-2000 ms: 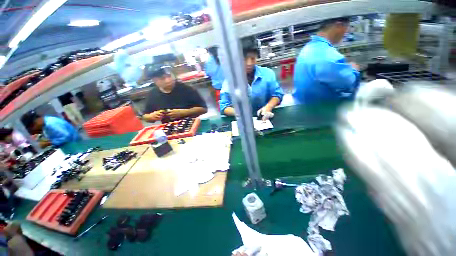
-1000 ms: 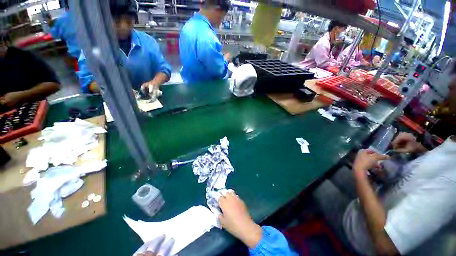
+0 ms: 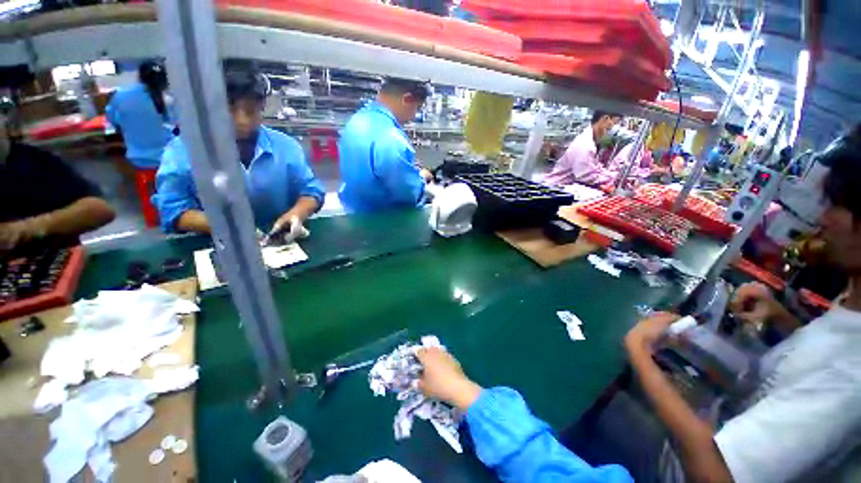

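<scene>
My right hand (image 3: 442,377), in a blue sleeve, is closed on the upper right part of a crumpled grey-white heap of used wipes (image 3: 401,370) on the green bench. Its fingertips are partly hidden in the wipes. A strip of the heap trails towards the lower right. A white cloth (image 3: 385,472) is cut off by the bottom edge. My left hand cannot be made out there. A whitish bottle with a round grey top (image 3: 281,445) stands left of the cloth. A thin metal tool (image 3: 347,368) lies left of the heap.
A grey post (image 3: 231,208) rises at left. White cloths (image 3: 118,330) and white discs (image 3: 168,442) lie on the brown board (image 3: 179,469). A black compartment tray (image 3: 519,189) and white housing (image 3: 453,209) stand at the far side. A person (image 3: 802,406) sits close at right.
The view has turned right, then tilted up. My right hand has moved from the heap's lower end to its upper part, and the heap is more bunched. My left fingertips have left the view.
</scene>
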